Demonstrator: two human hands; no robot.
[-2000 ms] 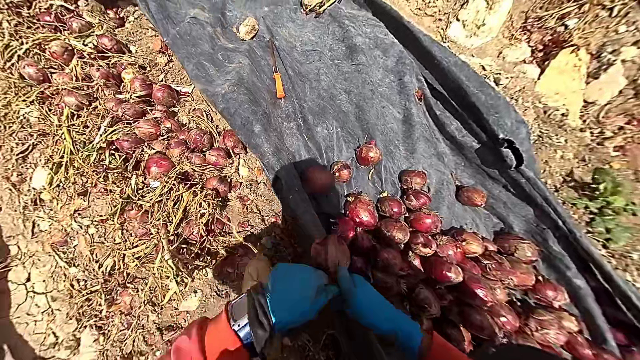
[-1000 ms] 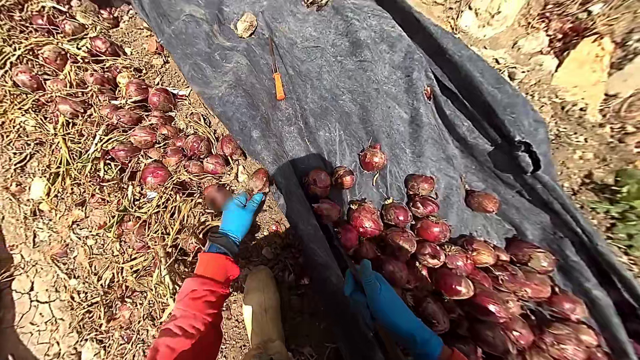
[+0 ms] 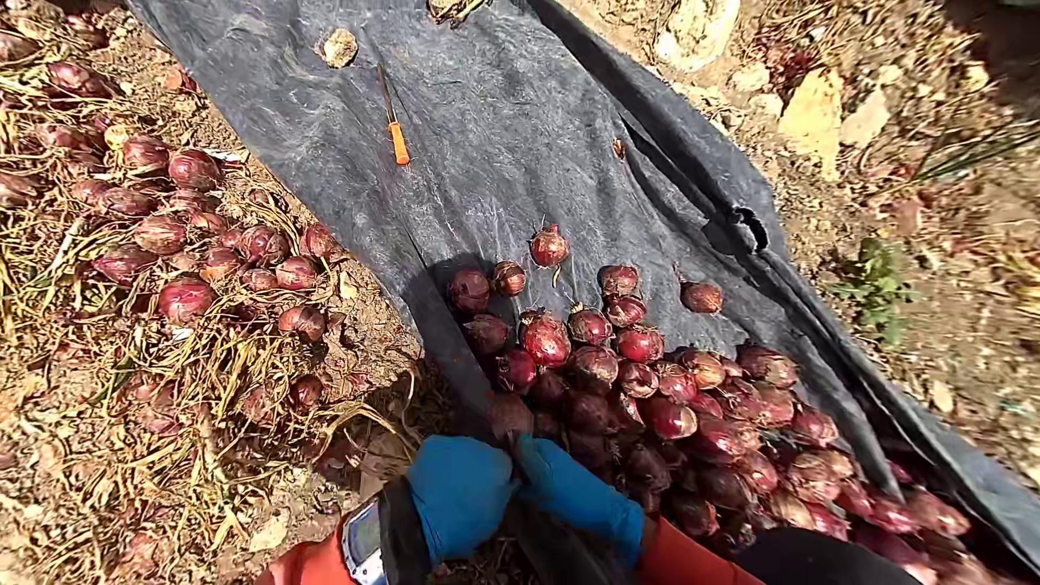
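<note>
Both hands wear blue gloves and meet low in the centre of the view, at the near edge of a dark fabric sheet. Closed fingers of my left hand touch my right hand; what the left holds is hidden. A red onion is just above the fingertips, and which hand grips it cannot be told. Right of my hands, a pile of red onions covers the lower part of the sheet. Farther up the sheet lies a slim tool with an orange handle.
More red onions lie among dry stalks on the soil at left. A pale stone rests on the sheet's upper part. The sheet has a torn hole near its right edge. Rocks and a green weed are on the right.
My left hand was over the soil at left with an onion one second ago; it has come right, to my right hand. An onion now shows at the joined hands.
</note>
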